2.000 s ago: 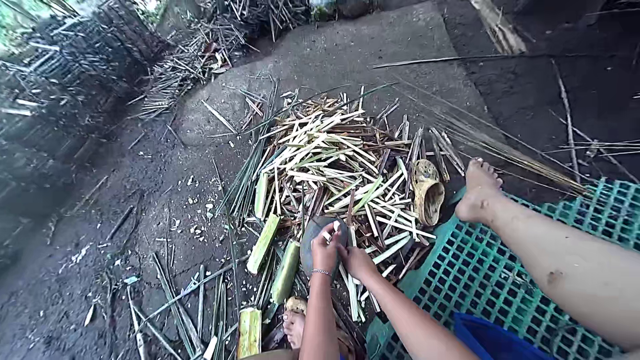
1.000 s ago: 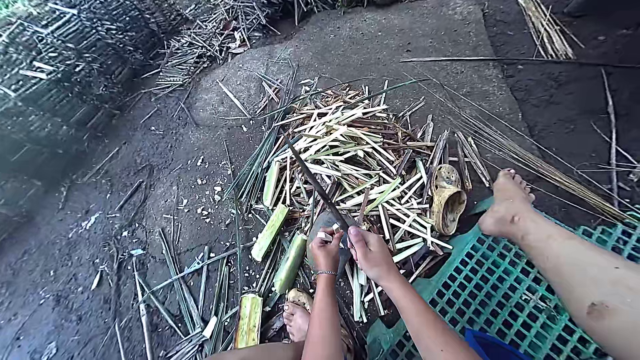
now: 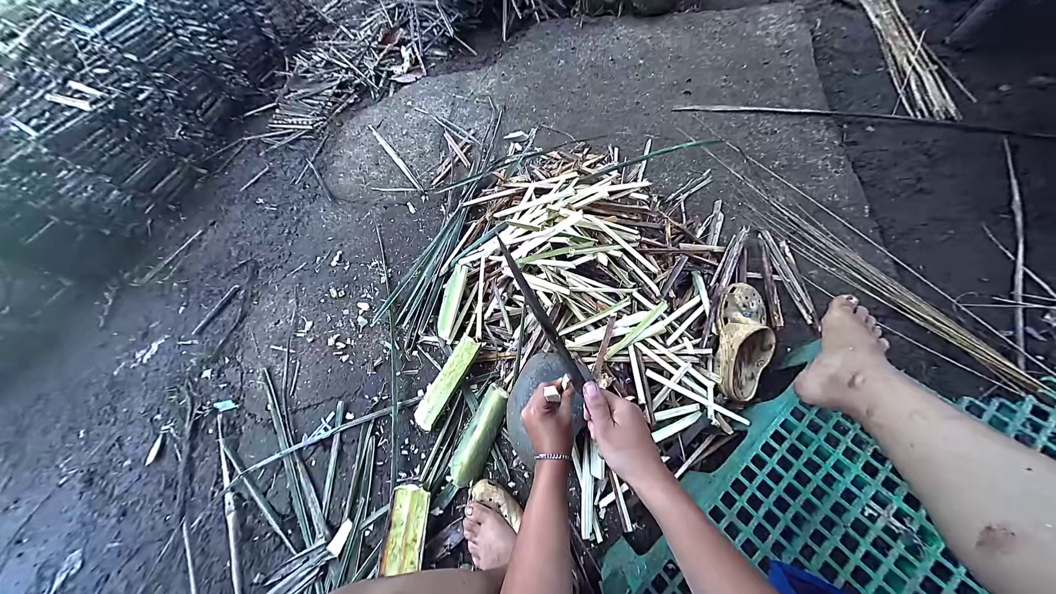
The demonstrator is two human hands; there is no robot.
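My left hand (image 3: pixel 549 419), with a beaded bracelet at the wrist, is closed on a small pale piece of split stalk (image 3: pixel 552 393). Beside it, my right hand (image 3: pixel 617 426) grips the lower end of a long dark blade (image 3: pixel 532 304), which points up and left over the heap. Under both hands lies a rounded grey stone (image 3: pixel 528 396). A heap of split pale strips (image 3: pixel 590 239) spreads beyond them. Thick green stalk sections (image 3: pixel 479 437) lie left of the stone. The blade's handle is hidden in my right hand.
A worn clog (image 3: pixel 744 355) lies right of the heap, near a bare foot (image 3: pixel 843 355). Green plastic grating (image 3: pixel 792 487) is under the right leg. Thin green stems (image 3: pixel 293 462) litter the ground at left. Dry stalks (image 3: pixel 907 62) lie at the upper right, above a long thin stick (image 3: pixel 784 110).
Two seconds ago my hands were together at the stone and the blade was not plainly visible. It now points up and left from my right hand.
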